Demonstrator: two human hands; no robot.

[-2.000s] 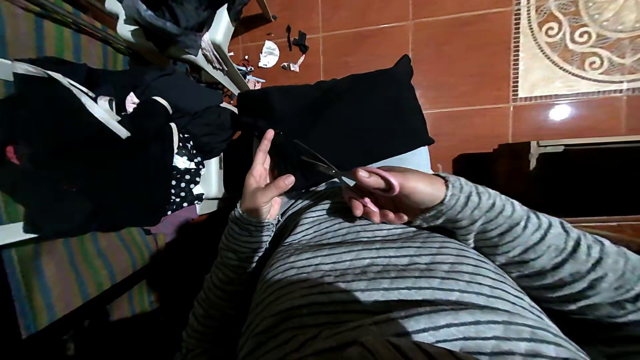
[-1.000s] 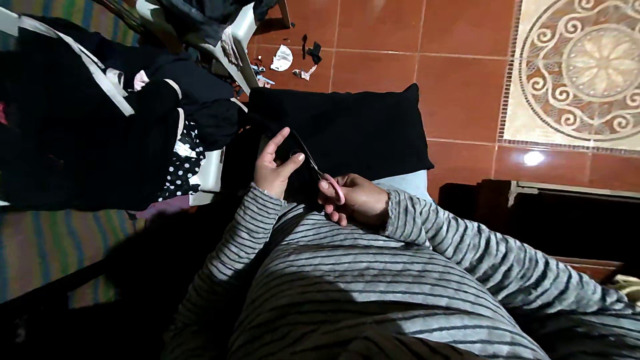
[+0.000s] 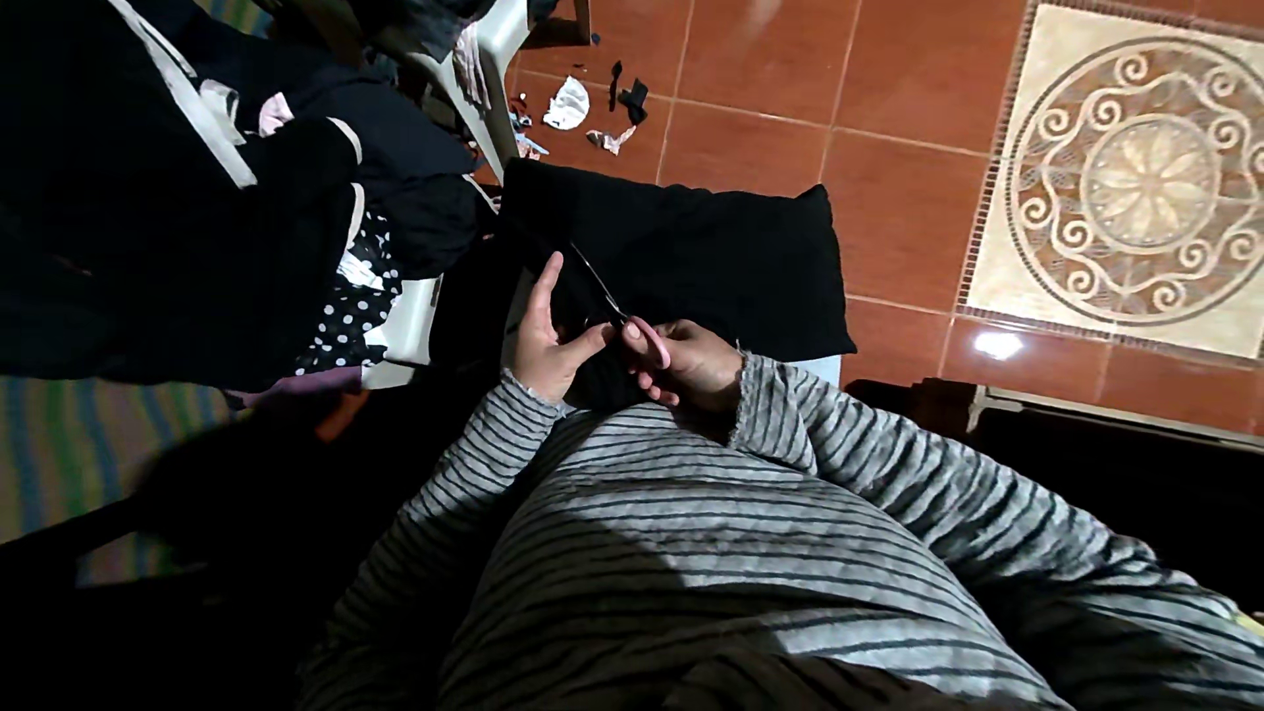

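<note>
My right hand (image 3: 686,363) grips a pair of scissors (image 3: 647,343) by the pink handles, with the thin blades pointing up and to the left. Close to its left is my left hand (image 3: 549,346), index finger and thumb spread apart. Dark fabric lies around and below the fingers, so whether the left hand pinches any of it is hard to see. Beneath the blades, black cloth (image 3: 731,262) spreads over my lap, with a pale edge showing under its right corner.
Black garments (image 3: 188,267) and a polka-dot cloth (image 3: 346,321) are heaped on a white plastic chair (image 3: 410,321) at the left. Fabric scraps (image 3: 566,104) lie on the tiled floor (image 3: 755,69). A dark piece of furniture with a pale edge (image 3: 1116,417) stands at right.
The scissors' blades stood apart two seconds ago and now look closer together. My right hand has come nearer to my left hand. The view has shifted somewhat.
</note>
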